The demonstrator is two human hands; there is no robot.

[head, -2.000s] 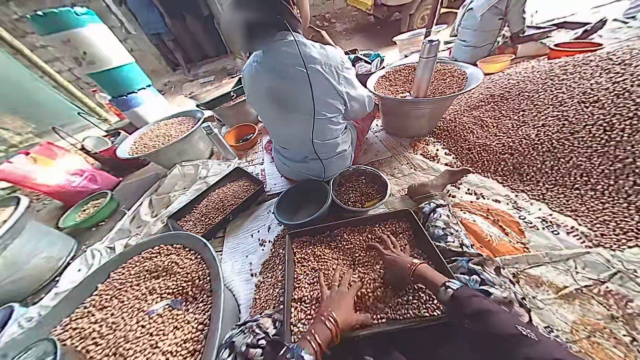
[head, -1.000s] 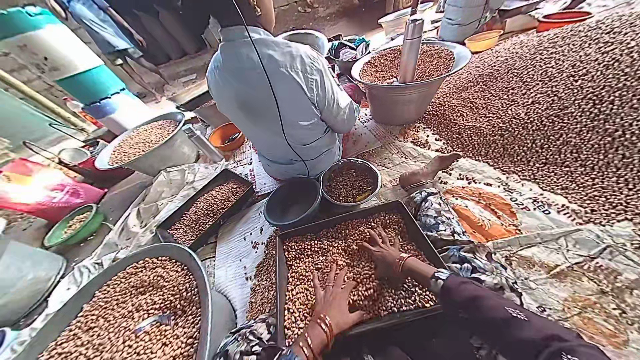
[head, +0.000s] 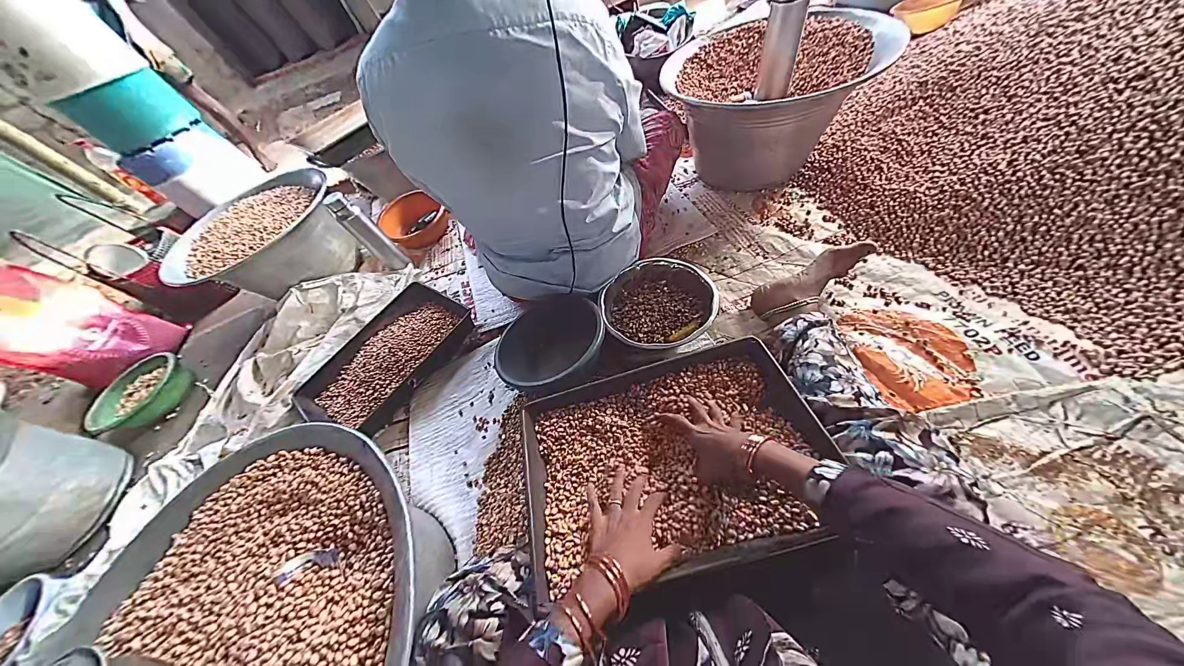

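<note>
A dark rectangular tray (head: 535, 481) full of brown nuts or seeds (head: 592, 425) rests over my lap. My left hand (head: 629, 532) lies on them near the tray's front, fingers spread, bangles at the wrist. Farther back and to the right, my right hand (head: 708, 439) presses into the same layer with its fingers apart. Neither hand is closed on anything. Just beyond the tray stand an empty dark bowl (head: 550, 347) and a metal bowl (head: 712, 305) with small dark pieces. A large metal basin (head: 402, 518) of paler nuts or seeds is at the left.
A seated person (head: 504, 139) has their back to me. Behind at right are a metal tub (head: 754, 139) with a cylinder in it and a big heap (head: 1036, 157). At left are a second tray (head: 388, 365), another basin (head: 324, 240), an orange bowl (head: 412, 220) and a green bowl (head: 166, 393).
Both hands remain on the tray's contents with fingers spread, with only small shifts. The seated person stays in front of me. The view has moved slightly.
</note>
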